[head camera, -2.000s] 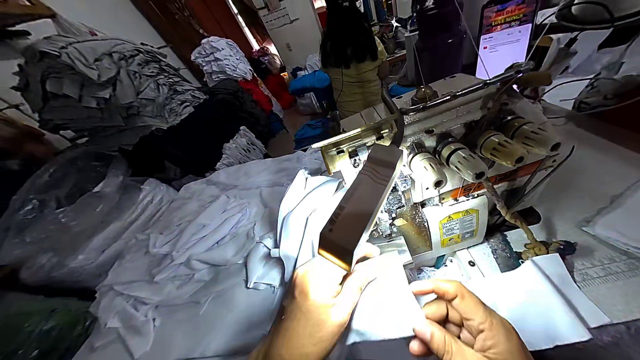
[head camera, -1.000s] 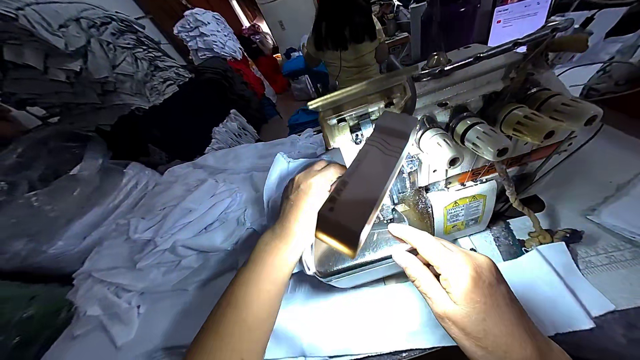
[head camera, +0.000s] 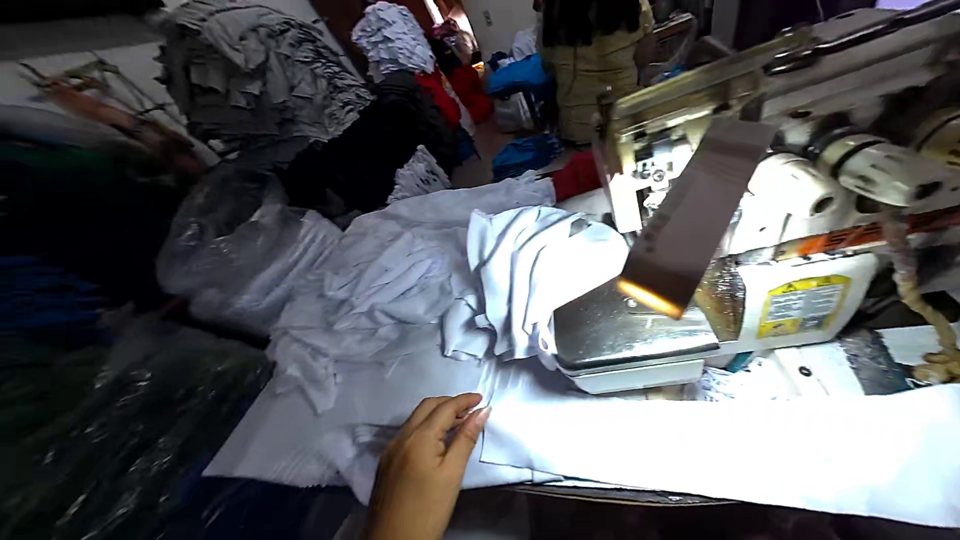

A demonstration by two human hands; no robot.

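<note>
My left hand (head camera: pixel 427 461) is at the lower middle, its thumb and forefinger at the left edge of a flat white fabric piece (head camera: pixel 675 442); whether they pinch it is unclear. That piece lies along the table's front edge, below an overlock sewing machine (head camera: pixel 795 300) with a metal bed cover (head camera: pixel 637 330). A bunched white fabric piece (head camera: pixel 536 277) rests against the left of the bed. A brown rectangular plate (head camera: pixel 697 217) stands tilted before the needle area. My right hand is out of view.
Crumpled white fabric (head camera: pixel 397 277) covers the table to the left. Beyond it are a clear plastic bag (head camera: pixel 240 255), a black cloth heap (head camera: pixel 375 142) and a grey fabric stack (head camera: pixel 255 82). A person (head camera: pixel 596 75) is at the back.
My left hand has moved from the machine's bed toward the table's front edge. My right hand, earlier beside the machine's front, has left the view. The view has swung left.
</note>
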